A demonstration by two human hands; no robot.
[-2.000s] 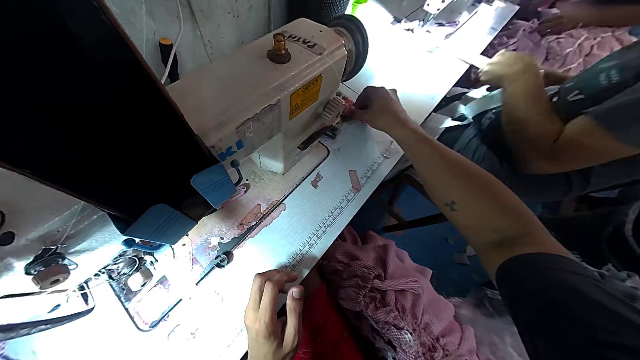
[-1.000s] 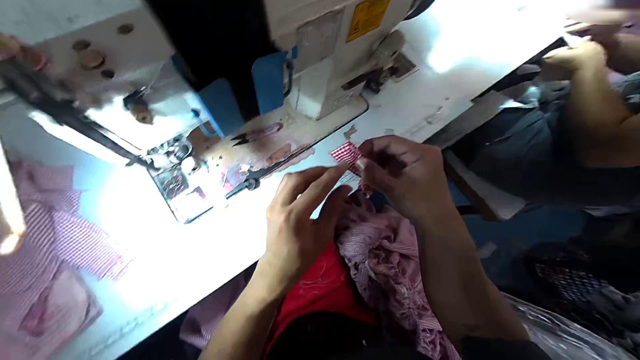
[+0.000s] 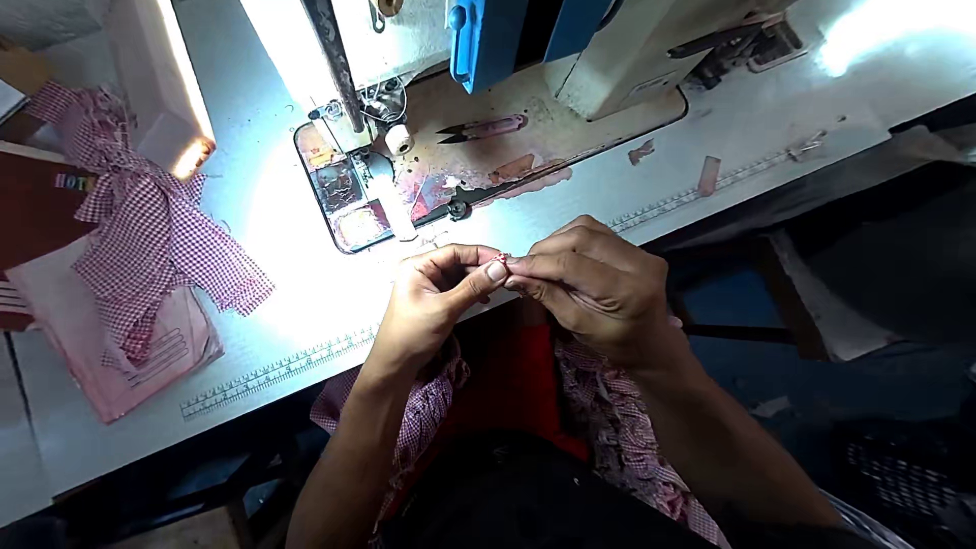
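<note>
Between the fingertips of my left hand (image 3: 446, 297) and my right hand (image 3: 598, 282) is a small piece of red and white checked fabric (image 3: 501, 259), mostly hidden by the fingers. Both hands are pinched together over the table's front edge. Gathered checked cloth (image 3: 633, 435) lies over my lap, below the hands. Behind them stands the sewing machine, with its presser foot area (image 3: 377, 171) to the left of the hands. Thread snips (image 3: 484, 129) rest on the machine bed, under the machine's arm.
Checked fabric pieces (image 3: 164, 244) lie at the left over a pink packet (image 3: 107, 381). A printed ruler scale (image 3: 282, 371) runs along the table's front edge. Small scraps (image 3: 709, 176) lie to the right. A stool frame (image 3: 793, 305) stands beyond the edge.
My right hand has moved from beside the machine to my left hand, and both now pinch the small fabric piece. The view has shifted toward the machine's needle end.
</note>
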